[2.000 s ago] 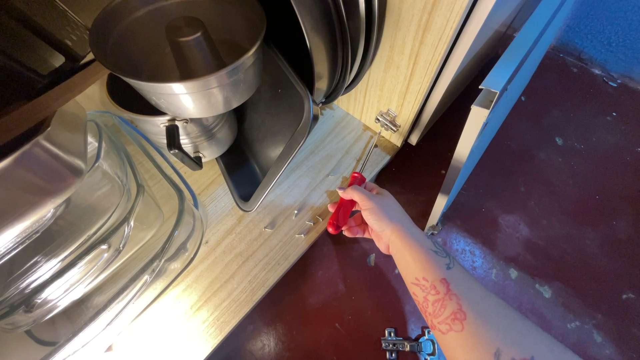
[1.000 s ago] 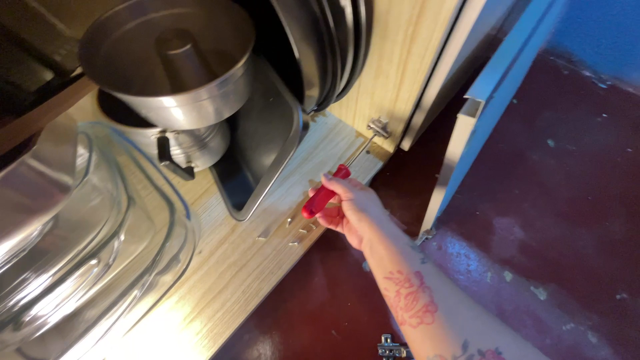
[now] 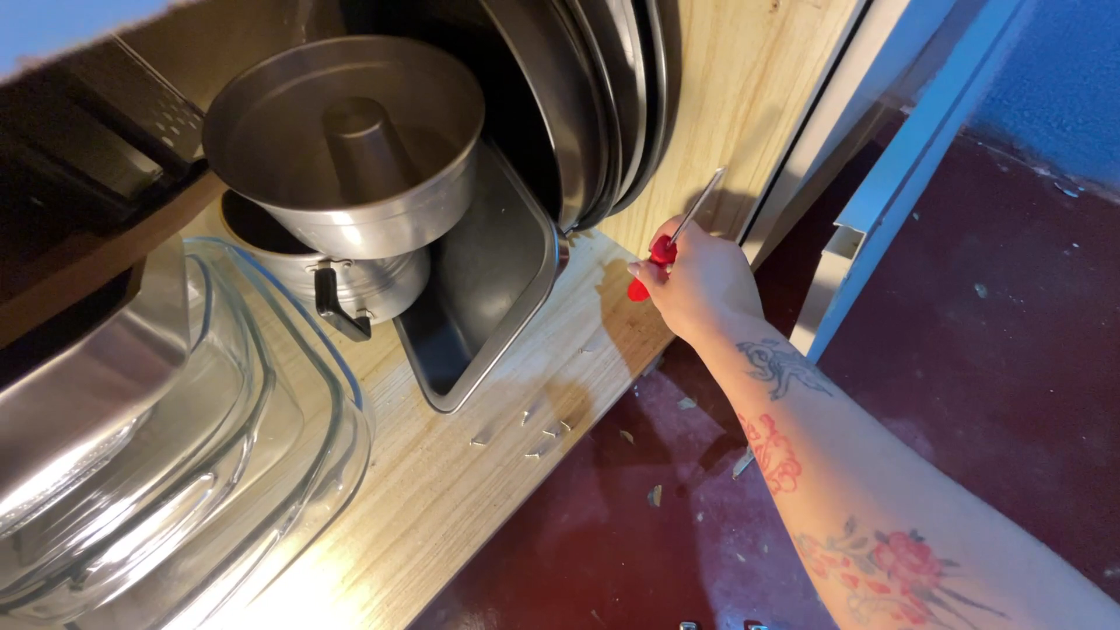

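Observation:
My right hand (image 3: 709, 280) is closed around a screwdriver (image 3: 662, 254) with a red handle, its metal shaft pointing up and away beside the wooden side panel (image 3: 744, 96) of the cabinet. The hand is over the front corner of the wooden shelf and hides the spot where the hinge part was seen. Several small screws (image 3: 551, 431) lie loose on the shelf near its front edge. My left hand is not in view.
On the shelf stand a ring cake pan (image 3: 420, 197) on a pot (image 3: 385, 284), a dark baking tray (image 3: 490, 289), upright round pans (image 3: 612, 105) and nested glass dishes (image 3: 324, 394). A cabinet door (image 3: 901, 166) stands to the right, above the dark red floor (image 3: 980, 350).
My right hand has moved up to the side panel with the screwdriver. The shaft, which reached to the metal hinge part before, now points up past where that part was.

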